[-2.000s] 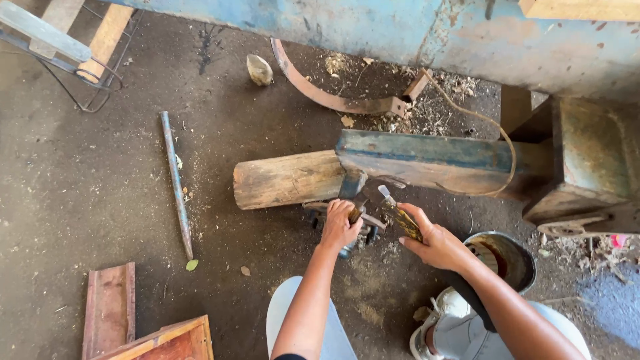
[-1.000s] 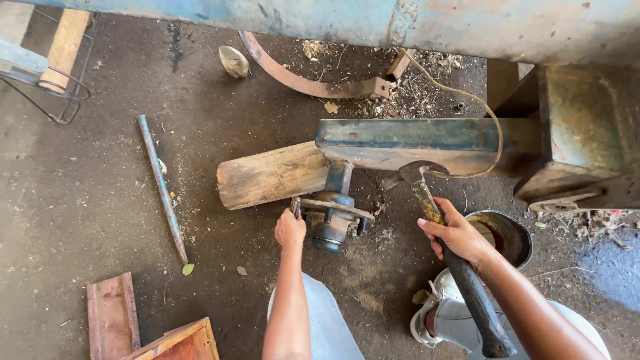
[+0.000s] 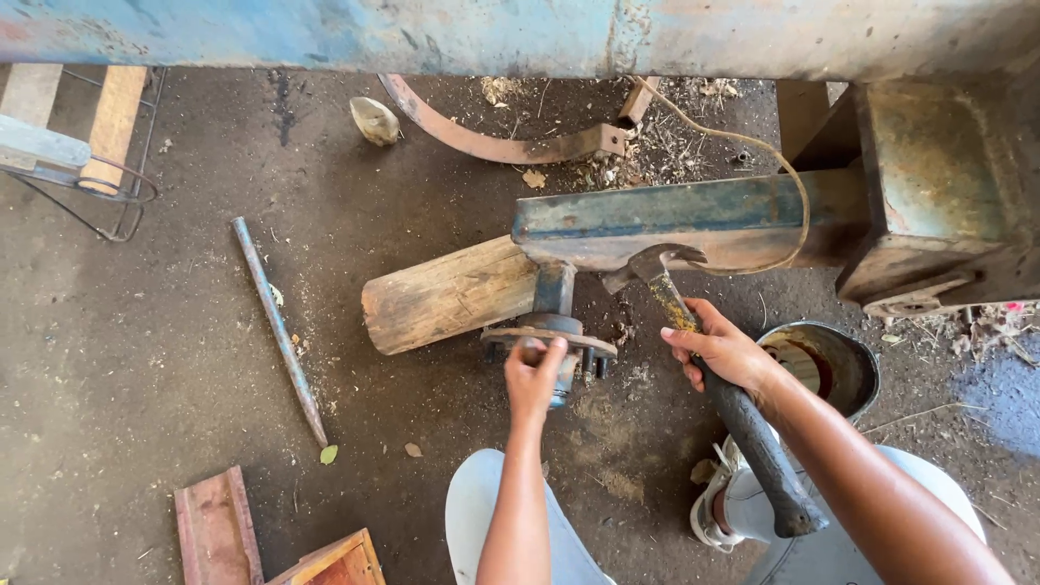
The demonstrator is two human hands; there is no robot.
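A claw hammer [image 3: 735,398] with a dark, worn handle is in my right hand [image 3: 719,345], gripped near the head, which is up beside the blue steel beam [image 3: 666,215]. My left hand [image 3: 536,374] is at the near side of a wheel hub [image 3: 551,327] with a flange and studs, fingers closed round a small dark piece, perhaps a stud or bolt. The hub sits on a short stub below the beam's end. A wooden log [image 3: 447,296] lies under the beam end, left of the hub.
A metal bucket [image 3: 869,382] stands by my right forearm and shoe. A tapered metal bar [image 3: 280,333] lies at left, a curved rusty strip [image 3: 487,146] behind. The large blue frame [image 3: 487,36] crosses the top; a wooden box [image 3: 349,565] is at bottom.
The hammer has been turned, its head now up and in full view. My left hand has moved from the hub's left side to its near face.
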